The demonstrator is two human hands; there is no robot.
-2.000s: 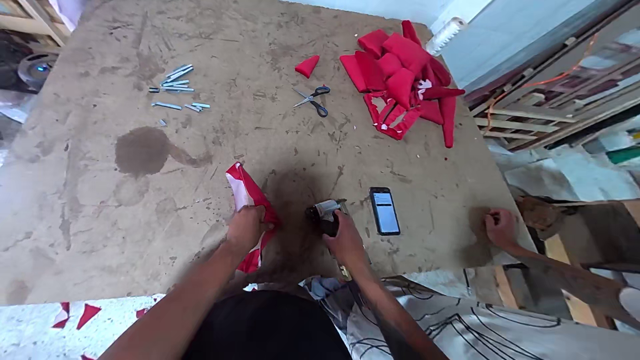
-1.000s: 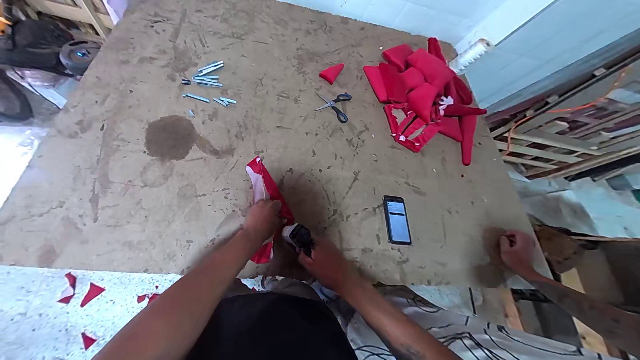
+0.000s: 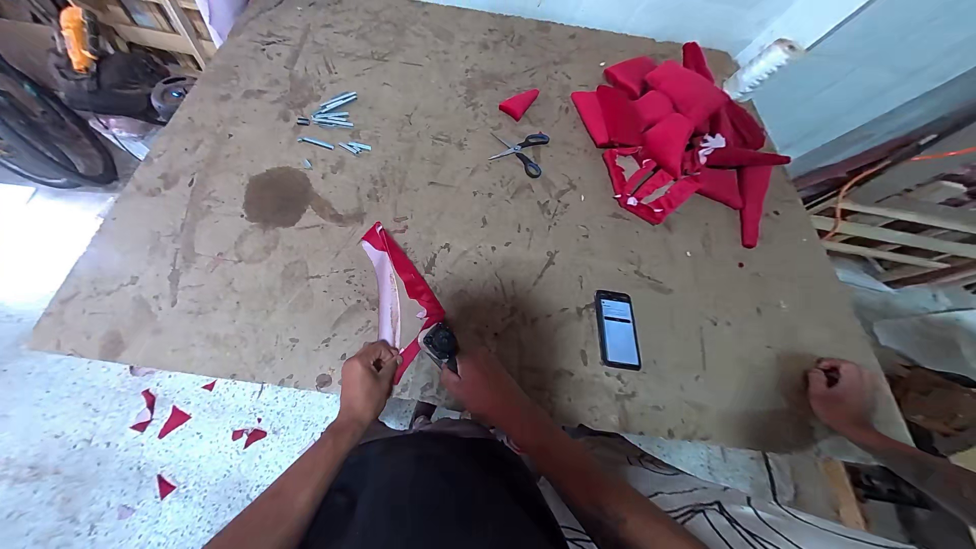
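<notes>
A red fabric-covered piece with a pale underside (image 3: pixel 389 293) lies at the table's near edge. My left hand (image 3: pixel 370 380) pinches its lower left part between thumb and fingers. My right hand (image 3: pixel 480 381) grips a black and metal hand tool, perhaps a staple gun (image 3: pixel 440 343), whose head touches the red fabric near its right corner. Much of the tool's handle is hidden by my fingers. Scissors with black handles (image 3: pixel 526 150) lie farther off, below a small red padded triangle (image 3: pixel 519 104).
A pile of red padded pieces (image 3: pixel 679 114) sits at the back right, with staple strips (image 3: pixel 332 114) at the back left. A phone (image 3: pixel 618 329) lies right of my hands. Another person's hand (image 3: pixel 841 393) rests at the right edge. Red scraps (image 3: pixel 174 421) litter the floor.
The red piece has turned and opened out, showing more of its pale underside. My left hand has moved down to its lower end. The view has shifted.
</notes>
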